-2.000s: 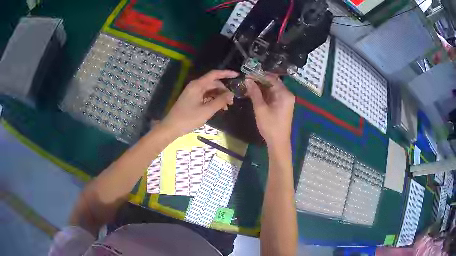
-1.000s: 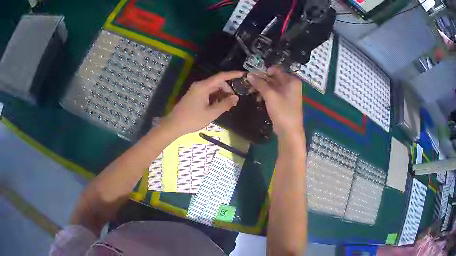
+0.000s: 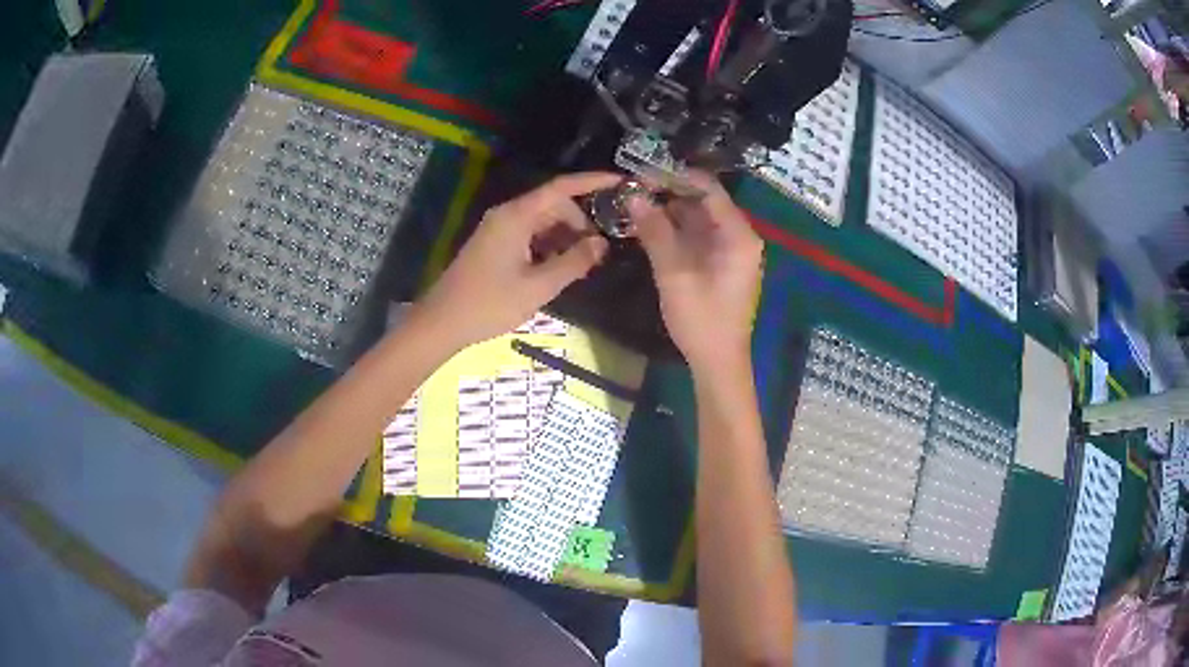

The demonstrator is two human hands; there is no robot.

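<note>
A small dark round module (image 3: pixel 613 210) with a silvery rim is held between both hands, just in front of the fixture. My left hand (image 3: pixel 528 254) pinches it from the left. My right hand (image 3: pixel 702 261) has its thumb and fingers on its right side; the fingertips partly hide it. The black test fixture (image 3: pixel 763 78) stands behind the hands. Its small metallic socket (image 3: pixel 648 154) with a greenish board is right behind the fingers, and I see no module in it.
Left are a component tray (image 3: pixel 307 215) and a tray stack (image 3: pixel 72 163). Right are two adjoining trays (image 3: pixel 861 443); a white rear tray (image 3: pixel 941 196) lies behind. Label sheets (image 3: pixel 558 482), a thin black stick (image 3: pixel 574 370) and a green tag (image 3: pixel 591 547) lie in front.
Both hands stay together at the fixture's front with the module between them. The right hand has moved slightly left and its fingers have shifted on the module. The view has shifted a little.
</note>
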